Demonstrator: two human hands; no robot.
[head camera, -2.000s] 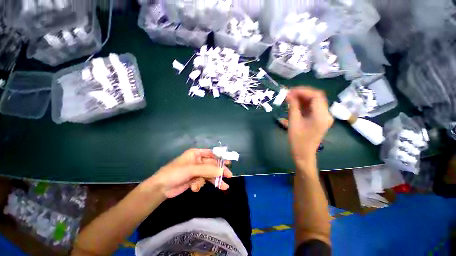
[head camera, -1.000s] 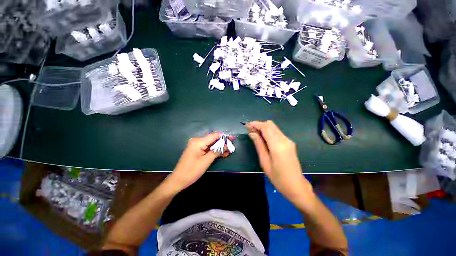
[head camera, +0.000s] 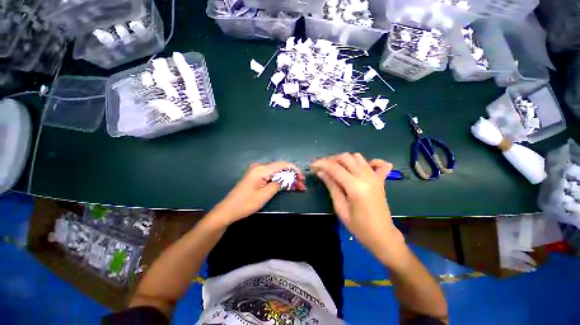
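Observation:
My left hand (head camera: 251, 193), near the bench's front edge, is closed on a fanned cluster of white pieces (head camera: 285, 178), held at its fingertips. My right hand (head camera: 356, 190) is just right of it, a small gap apart, its fingers closed around a pen-shaped tool. The tool's blue end (head camera: 395, 174) sticks out on the hand's right side; my fingers hide most of the rest. A loose pile of white pin-mounted pieces (head camera: 318, 75) lies on the bench beyond my hands. Nippers with dark blue looped handles (head camera: 430, 154) lie to the right.
A clear tub of white rows (head camera: 121, 130) stands at left beside a flat lid (head camera: 75, 105). Parts tubs (head camera: 343, 35) line the back. A small tub (head camera: 552, 127), a white banded bundle (head camera: 524, 162) and a bag (head camera: 563, 190) are at right. The green bench (head camera: 254, 143) ends before my body.
My right hand came from the pile's right side to beside my left hand, then turned so the blue tool end shows. The cluster has turned in my left fingers. The view has shifted.

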